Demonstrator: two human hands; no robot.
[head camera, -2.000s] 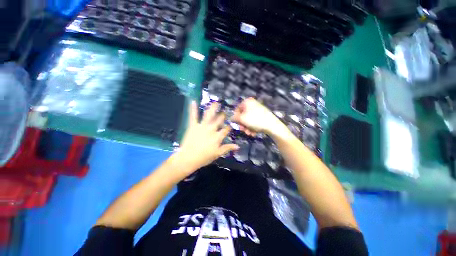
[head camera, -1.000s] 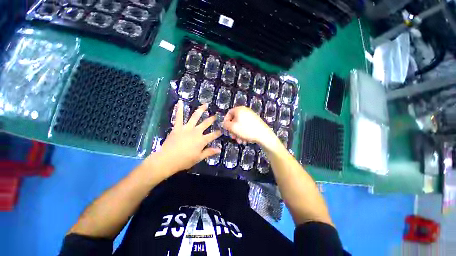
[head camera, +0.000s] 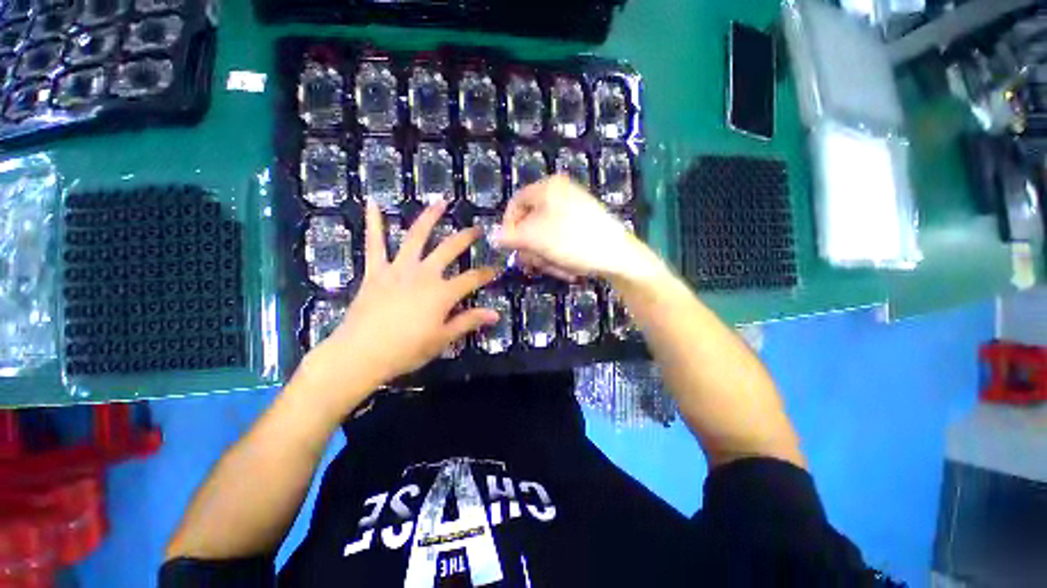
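The black blister tray (head camera: 287, 126) lies in front of me on the green mat, with silvery, dark-rimmed device units (head camera: 377, 97) in its pockets. My left hand (head camera: 408, 293) lies palm down over the tray's lower middle, fingers spread, with nothing seen in it. My right hand (head camera: 563, 233) is just right of it, over the tray's middle, thumb and fingertips pinched together at a unit. Something small and pale shows at the fingertips, too small to name. The hands cover several units.
Small-parts trays lie left (head camera: 155, 279) and right (head camera: 737, 223) of the main tray. A smartphone (head camera: 752, 80) and pale clear boxes (head camera: 863, 195) are at the right. Another filled tray (head camera: 92, 63) is upper left; black stacked trays (head camera: 459, 14) are behind. Red stools (head camera: 69, 494) stand lower left.
The view has turned and shifted, so the main tray appears straighter and higher. My left hand stays spread on the tray; my right hand stays pinched close beside it.
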